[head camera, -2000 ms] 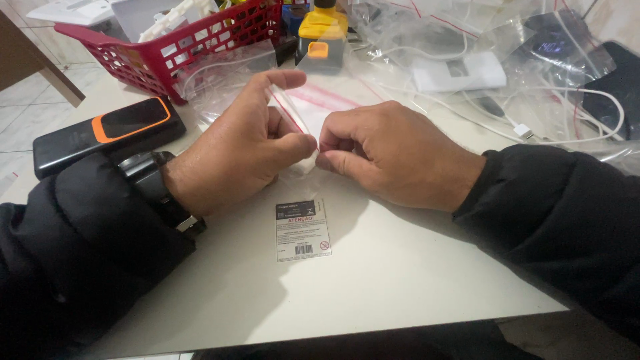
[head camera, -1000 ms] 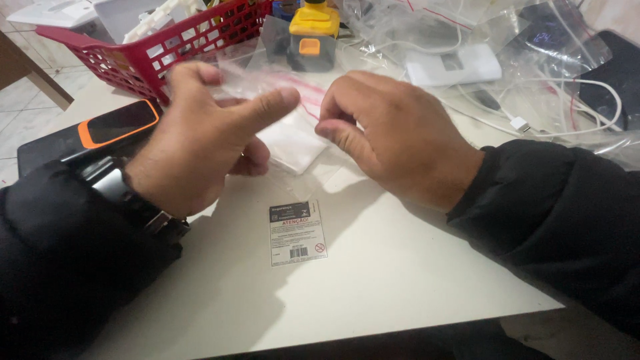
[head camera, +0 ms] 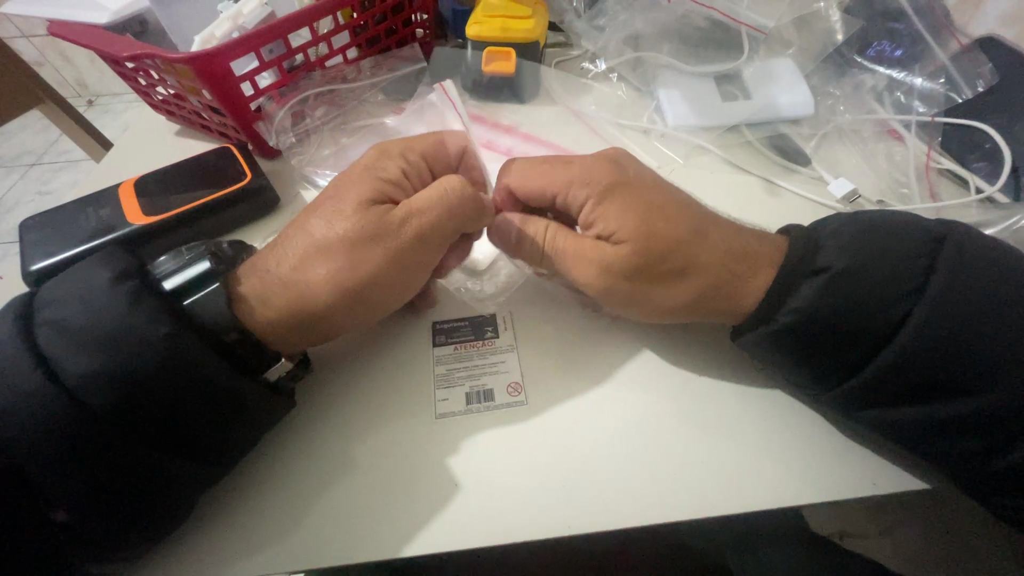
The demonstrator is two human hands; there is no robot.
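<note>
A clear plastic zip bag (head camera: 484, 276) with a red seal line and something white inside hangs between my two hands. My left hand (head camera: 384, 232) pinches its upper edge between thumb and fingers. Touching it from the right, my right hand (head camera: 608, 232) grips the same edge with thumb and forefinger. The fingers cover much of the bag's top, so how far its seal is closed cannot be seen. Just below, a printed label card (head camera: 480, 376) with a barcode lies flat on the white table (head camera: 640, 464).
A black device with an orange-rimmed panel (head camera: 152, 208) lies at left. Behind stand a red plastic basket (head camera: 216, 80) and a yellow-and-black battery pack (head camera: 502, 60). Clear bags, a white plastic case (head camera: 736, 94) and a white cable (head camera: 844, 190) crowd the back right.
My left hand, spread apart from the right one a second ago, has moved right and closed on the bag's edge beside my right hand.
</note>
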